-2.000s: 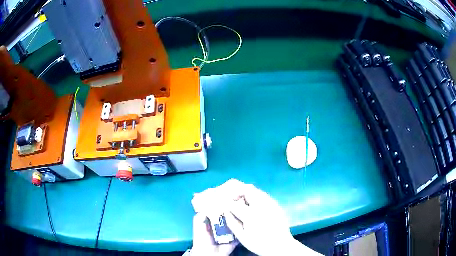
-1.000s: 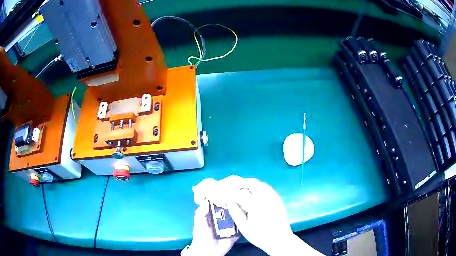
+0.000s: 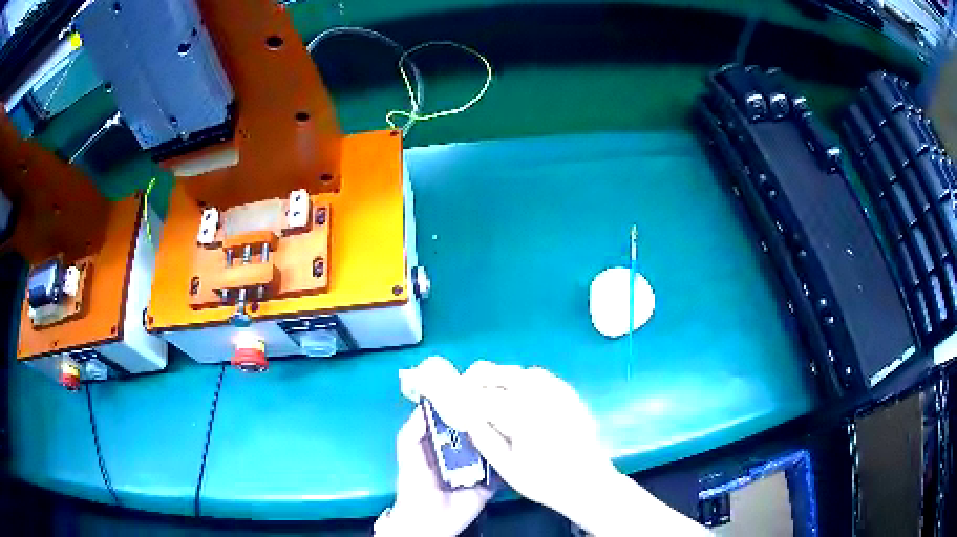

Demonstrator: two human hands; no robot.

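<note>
A small dark housing (image 3: 458, 457) with a paler grey face and a small central slot is held near the mat's front edge. My left hand (image 3: 432, 501) holds it from below and the left. My right hand (image 3: 546, 430) is over its upper end, fingers bent, with a white wipe (image 3: 428, 380) that seems pinched between its fingers. Both hands are overexposed, so the finger contact is unclear. A thin brush or swab (image 3: 633, 283) lies across a round white disc (image 3: 609, 302) on the green mat.
Two orange-topped fixtures (image 3: 362, 252) stand at left, red knobs in front, dark cables running forward. A yellow-green wire (image 3: 487, 79) loops behind. Black ribbed trays (image 3: 829, 231) lie at right. A blue-rimmed crate (image 3: 806, 493) is low at front right.
The whole view has shifted slightly, with bench items a little higher and further left. The housing is more tilted, and my right hand has shifted slightly over it. The brush and disc stay together.
</note>
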